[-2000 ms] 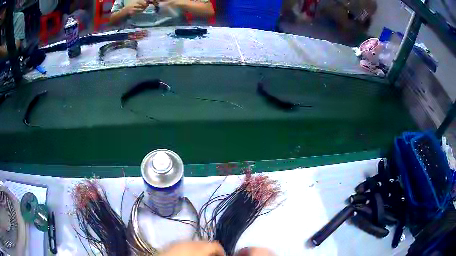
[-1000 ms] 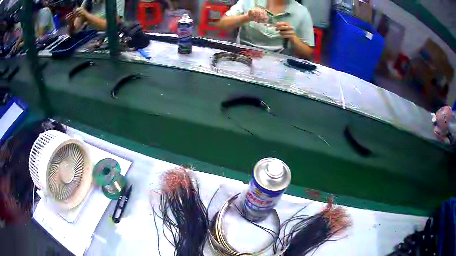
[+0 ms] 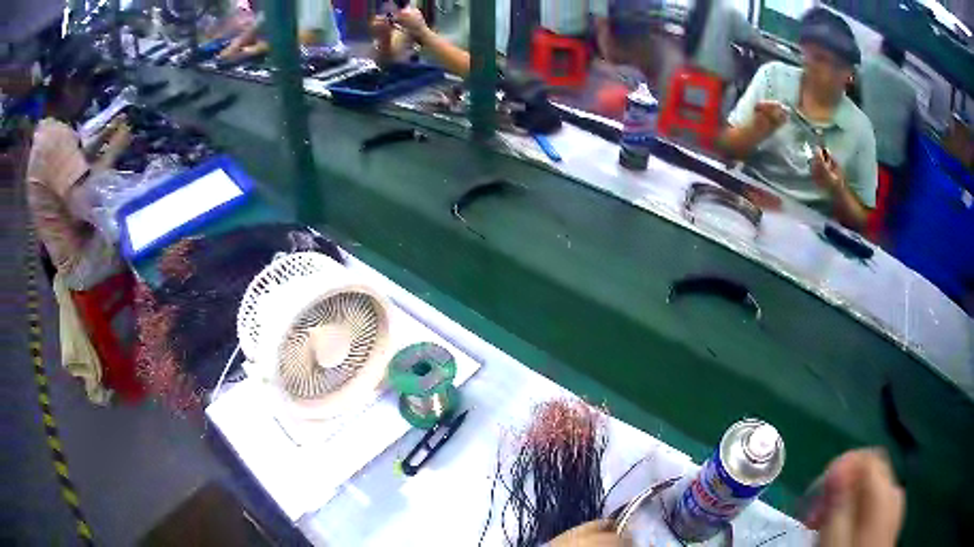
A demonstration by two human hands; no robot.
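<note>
My left hand [image 3: 590, 536] is mostly cut off by the bottom edge, beside the black wire bundle [image 3: 555, 481] with coppery ends and the curved silvery metal bands [image 3: 638, 502]. Its fingers are hidden, so its grip cannot be told. My right hand [image 3: 863, 500] is raised and blurred at the lower right, fingers bent; whether it holds anything cannot be told. A blue-and-white can [image 3: 726, 481] with a silver top stands between the hands, inside the ring of bands.
A white fan [image 3: 331, 337], green spool [image 3: 423, 383] and slim black tool [image 3: 435, 440] are at left. More wires [image 3: 219, 288] lie behind the fan. The green belt [image 3: 555, 288] carries spaced black arcs [image 3: 710, 288]. People sit opposite and at far left, beside a blue tray [image 3: 187, 203].
The view has swung left, so the can, spool and fan have shifted right in the picture. Both hands, absent one second ago, show at the bottom; the right one is raised.
</note>
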